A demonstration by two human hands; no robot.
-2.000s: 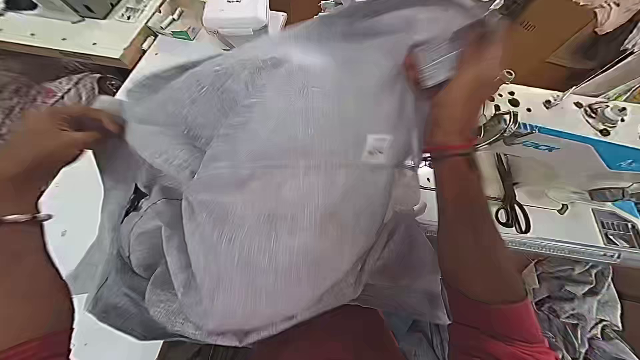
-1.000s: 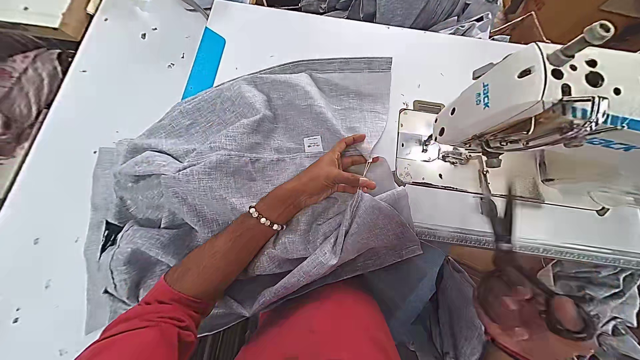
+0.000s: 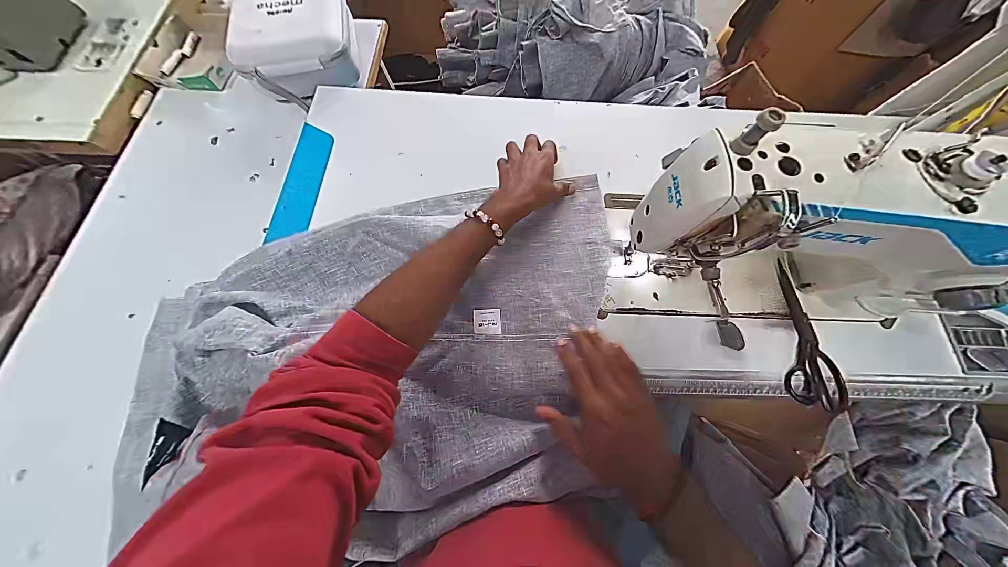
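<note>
A grey woven garment (image 3: 504, 276) lies spread over the white sewing table, its right edge beside the needle plate of a Jack sewing machine (image 3: 787, 205). My left hand (image 3: 531, 177), with a beaded bracelet at the wrist, rests on the cloth's far right corner, fingers apart. Blurred, my right hand (image 3: 610, 402) is over the near right part of the cloth, fingers spread. A small white label with writing (image 3: 487, 321) sits on the garment between my hands. Black-handled scissors (image 3: 811, 354) lie on the machine bed at the right, handles over the table's near edge.
Behind the table is a heap of grey cloth pieces (image 3: 606, 51). A white plastic case (image 3: 291, 43) stands at the back left. More grey cloth (image 3: 906, 472) lies below the near right edge. Another worktable (image 3: 55, 102) is at the far left.
The garment was held up two seconds ago and now lies flat. My left hand has moved to the cloth's far corner. My right hand has let go of the scissors and moved onto the cloth.
</note>
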